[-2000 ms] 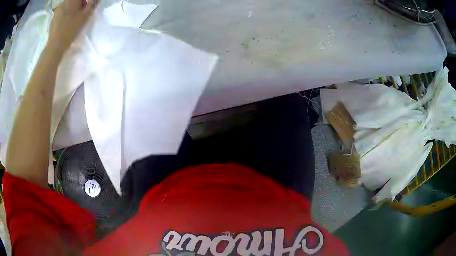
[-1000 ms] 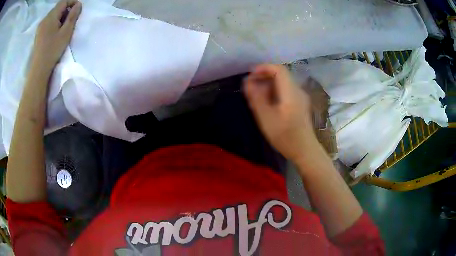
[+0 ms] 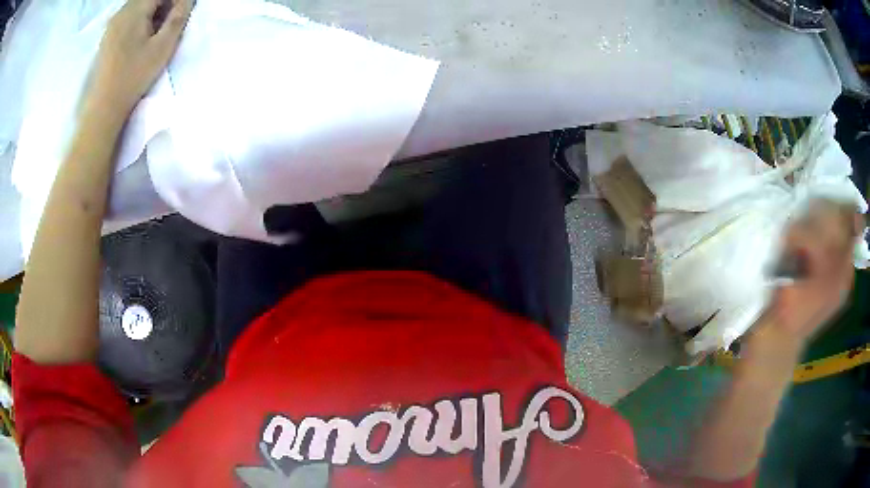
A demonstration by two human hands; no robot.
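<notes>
A white cut piece [image 3: 296, 105] lies over the left part of the pale padded table, its lower part hanging over the front edge above the lap. My left hand [image 3: 148, 43] is on the white cloth at the upper left, fingers bent; whether it pinches the cloth is unclear. My right hand [image 3: 816, 262] is blurred at the far right, over the tied bundle of white pieces [image 3: 715, 229]. A small dark or metallic thing shows at its fingers, too blurred to name. I cannot tell whether it grips the bundle.
The grey table [image 3: 572, 67] spans the top. An iron's metal part [image 3: 792, 11] shows at the upper right. Brown cardboard pieces [image 3: 631, 286] lie beside the bundle. A yellow basket rail [image 3: 830, 365] is at the right. A round black fan [image 3: 157, 319] with a white centre stands below left.
My right hand came into view over the lap and has moved right to the bundle. The white piece's hanging end has been drawn up and folded. My left hand stays on the cloth.
</notes>
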